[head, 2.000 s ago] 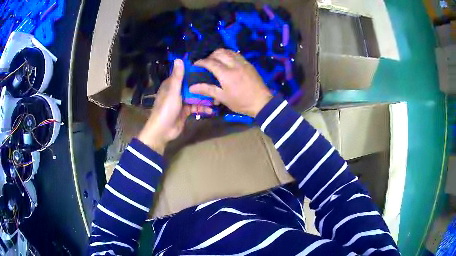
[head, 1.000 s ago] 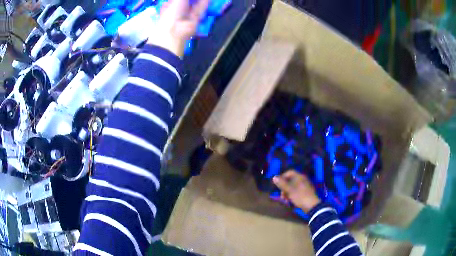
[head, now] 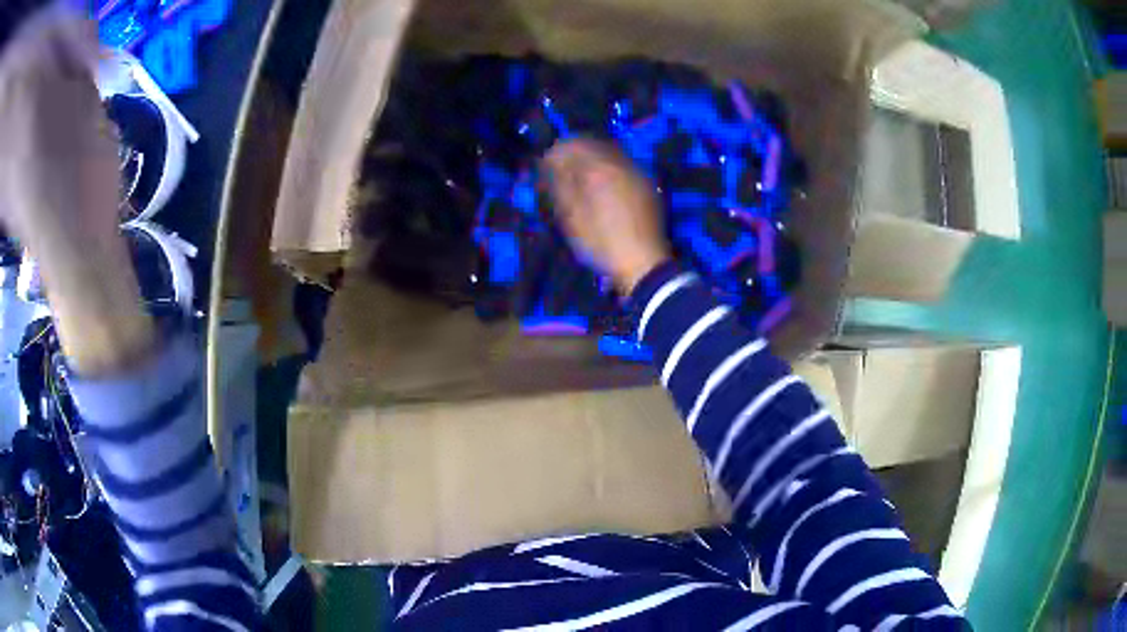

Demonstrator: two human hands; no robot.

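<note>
The open cardboard carton (head: 519,475) is in front of me. It holds a heap of blue-and-black parts (head: 692,136) with pink-purple strips among them. My right hand (head: 603,207) is over the middle of the heap, blurred; I cannot tell whether its fingers hold a part. My left hand (head: 56,161) is at the upper left over the bench, blurred, with its fingers near the white housings. I cannot tell what it holds. Laid-out blue parts (head: 173,40) lie on the bench at the top left.
White housings (head: 167,253) with black round openings and loose wires stand along the left bench. The bench's light edge (head: 223,247) runs beside the carton. Other cartons (head: 921,401) are at the right, by the green floor (head: 1057,309).
The view has swung back toward the carton. My left hand has left the blue parts at the bench's far end and is lower, beside the housings. My right hand is still in the carton.
</note>
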